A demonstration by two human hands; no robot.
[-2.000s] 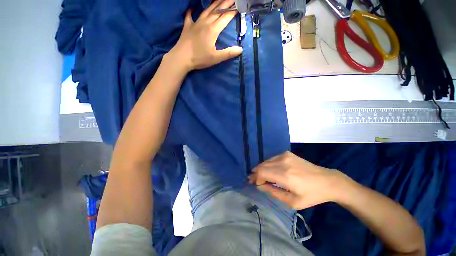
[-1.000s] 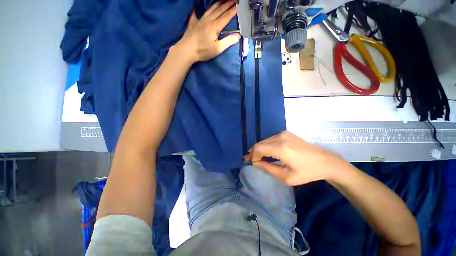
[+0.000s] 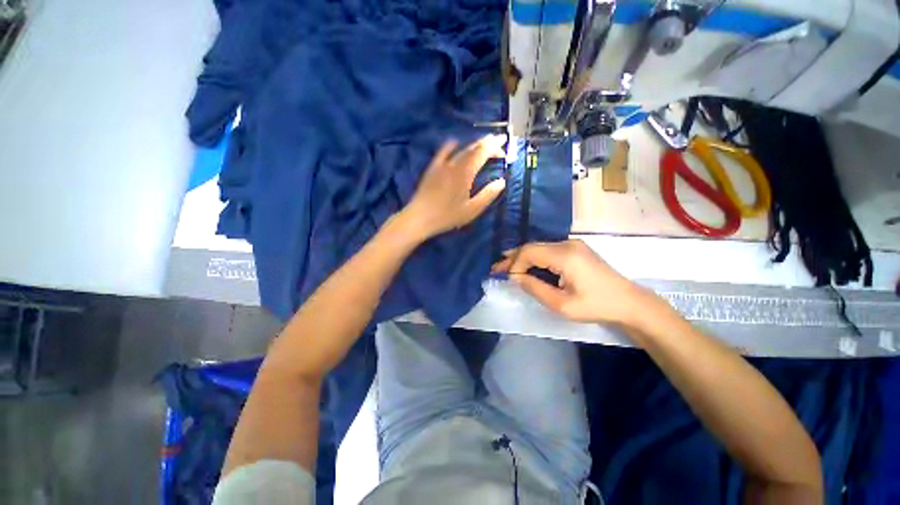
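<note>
The navy garment panel (image 3: 336, 168) lies bunched on the table left of the needle and under the machine head. Two black strips (image 3: 526, 202) run from the presser foot (image 3: 533, 140) toward the front edge. My left hand (image 3: 459, 189) lies on the cloth just left of the strips, fingers spread, slightly blurred, near the foot. My right hand (image 3: 567, 281) pinches the near end of the cloth and strips over the ruler band. The sewing machine head (image 3: 681, 44) stands above the cloth.
Red and yellow scissors (image 3: 706, 187), a tan block (image 3: 615, 166) and a grey ribbed knob (image 3: 596, 138) are right of the needle. Black strips (image 3: 814, 197) lie at far right. The table ruler (image 3: 730, 308) edges the front. A blue bin (image 3: 174, 434) with navy cloth stands at lower left.
The camera view has shifted, showing more of the machine head. The cloth has moved further under the foot, with less hanging in front. My right hand has moved closer to the foot.
</note>
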